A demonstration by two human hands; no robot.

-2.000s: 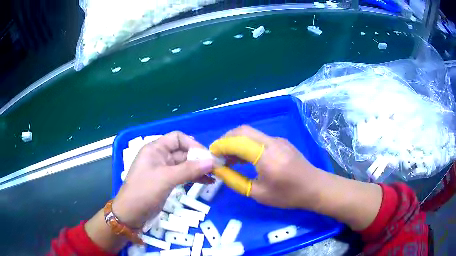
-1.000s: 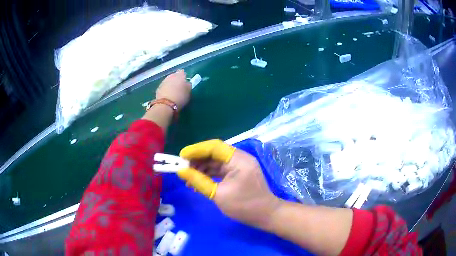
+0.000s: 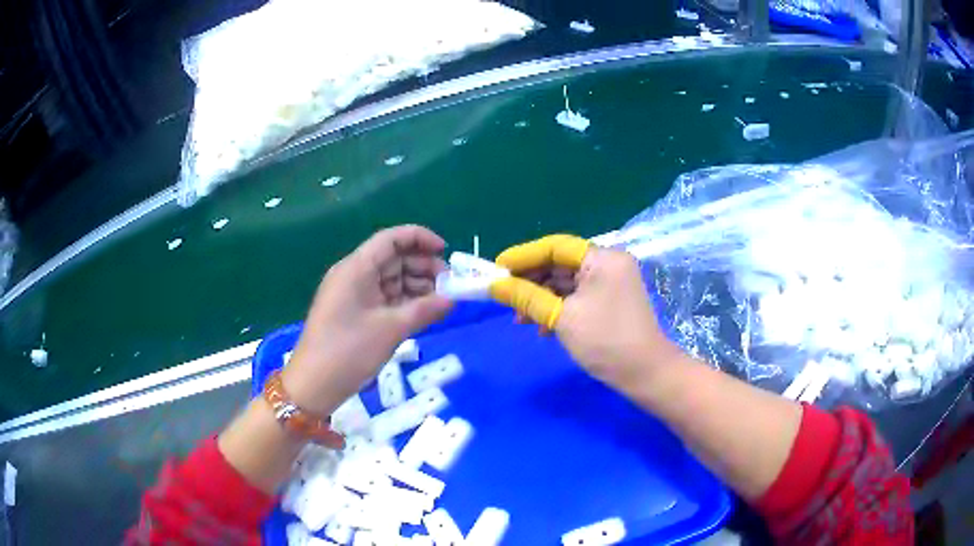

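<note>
My left hand, bare with an orange band at the wrist, holds a small white belt unit with a thin stem pointing up. My right hand, with yellow finger cots on thumb and index finger, pinches a white cover plate against the unit. Both pieces meet between my fingertips, above the back edge of the blue tray. Whether they are joined cannot be told. White cover plates are heaped in the tray's left part, and one lies apart near the front edge.
The green conveyor belt curves behind the tray between pale rails, with white units spaced along it. An open clear bag of white pieces stands right of the tray. A far bag of white pieces lies beyond the belt, upper left.
My left hand reached over the belt to a white unit, then came back above the tray with it. My right hand has moved right and up, and its cover plate now meets the unit.
</note>
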